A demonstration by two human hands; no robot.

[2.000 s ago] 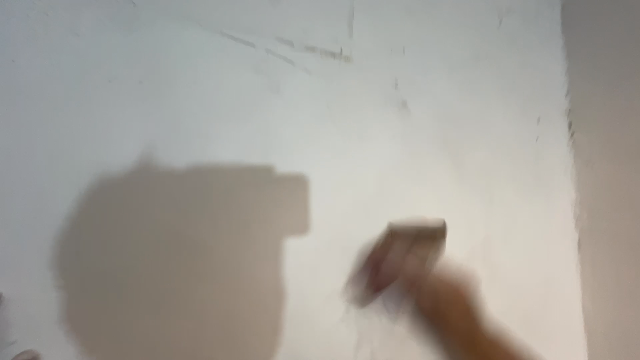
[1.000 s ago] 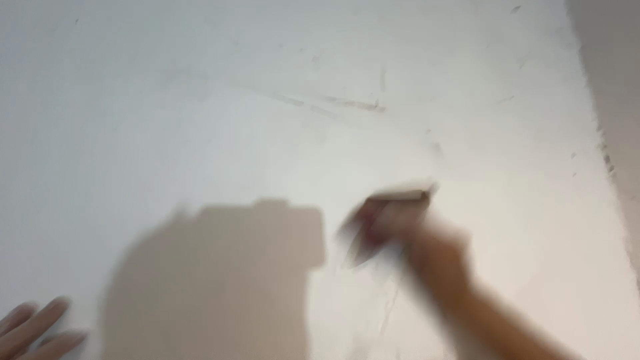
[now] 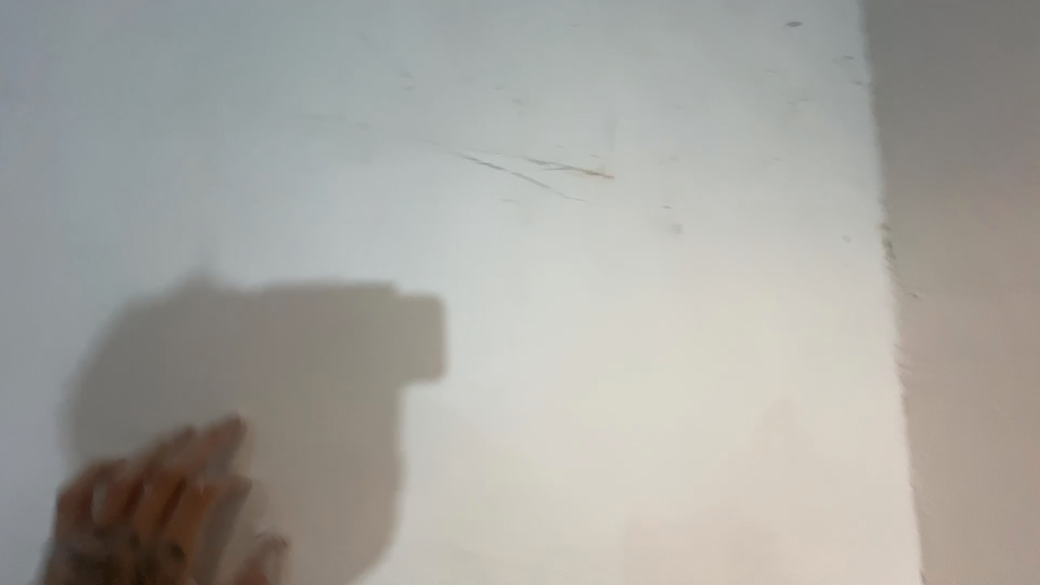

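Note:
My left hand [image 3: 154, 512] is at the lower left, blurred, its fingers apart and pointing up, with nothing seen in it. It is in front of or against a white painted wall [image 3: 650, 366]; whether it touches is not clear. A large shadow [image 3: 268, 349] falls on the wall around and above the hand. Thin dark scratches [image 3: 528, 169] and small marks run across the upper middle of the white surface. My right hand is out of the frame.
Along the right side runs a beige-grey surface [image 3: 967, 325], meeting the white one at a slightly ragged, near-vertical edge. A small dark spot [image 3: 794, 24] lies near the top right.
My right hand, seen earlier at the lower right with a blurred object in it, has left the view. My left hand has come further in from the lower left corner.

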